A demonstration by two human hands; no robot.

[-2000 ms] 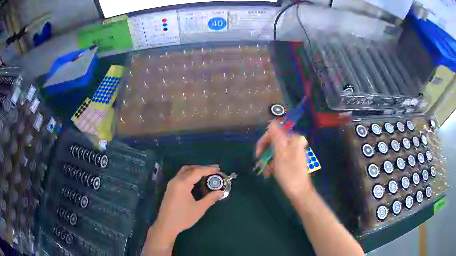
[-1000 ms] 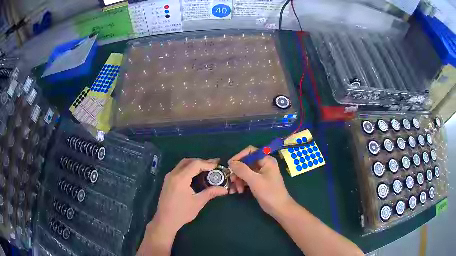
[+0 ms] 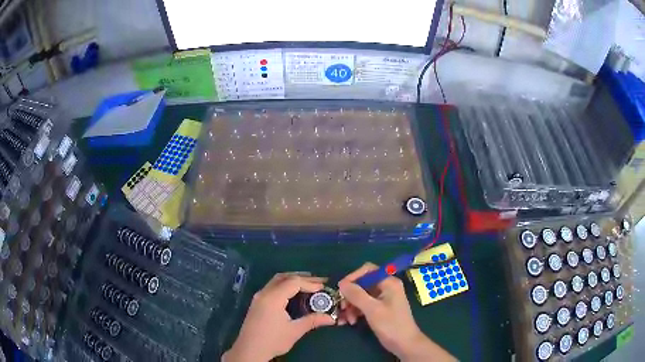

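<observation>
My left hand holds a round speaker driver, black with silver-white rings, on a metal fixture between thumb and fingers, low at the centre. My right hand grips a blue test probe with a red spot. Its tip end is at the driver's right side, hidden by my fingers. A red lead runs up from the probe. One driver lies in the front right corner of the large clear blister tray, whose other pockets show no driver.
A slotted tray of drivers on edge is at left, with stacked trays beyond. Dot stickers lie right of the probe. A filled tray is at right, ribbed clear trays behind it, a blue bin back left.
My right hand came from beside the tray's right corner to the fixture with the probe, and stays there. A driver now rests in that corner. The view has tilted up, showing more screen.
</observation>
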